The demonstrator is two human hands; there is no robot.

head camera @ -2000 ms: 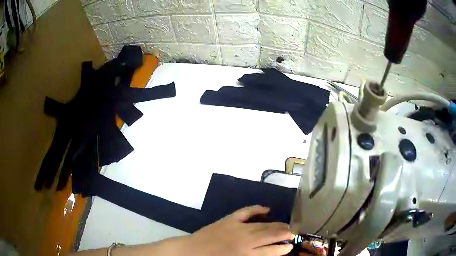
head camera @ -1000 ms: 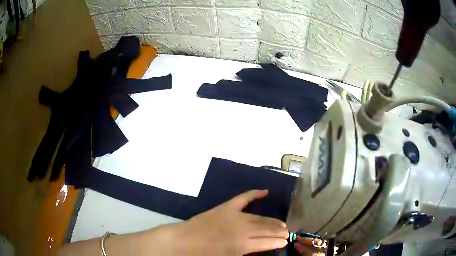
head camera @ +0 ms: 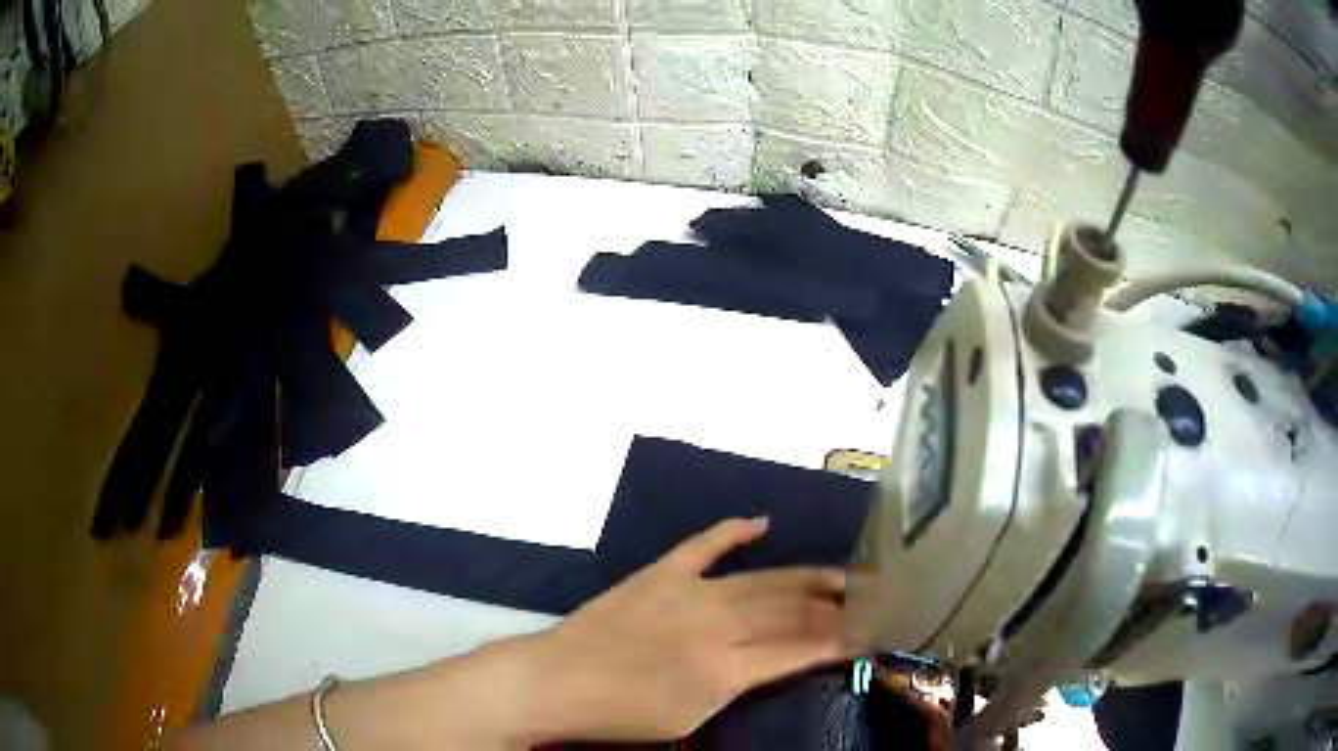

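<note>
A black garment panel [head camera: 748, 499] lies on the white table, its right side under the machine head. A long black strip [head camera: 426, 555] runs from the panel to the left pile. My left hand [head camera: 704, 631] lies flat on the panel, fingers spread, fingertips at the left side of the sewing machine head [head camera: 954, 470]. My right hand [head camera: 927, 693] shows only as a small, blurred bit of fingers below the head; its grip is hidden. The needle area is mostly hidden.
Black fabric strips [head camera: 264, 323] fan over the orange table edge [head camera: 176, 646] at left. More cut black pieces [head camera: 778, 272] lie near the brick wall. A dark red-handled screwdriver [head camera: 1167, 88] stands atop the head. Brown cardboard [head camera: 88, 264] lies at far left.
The panel and my left hand have shifted slightly up in the picture and cover more of the metal plate. More black fabric shows below my left hand.
</note>
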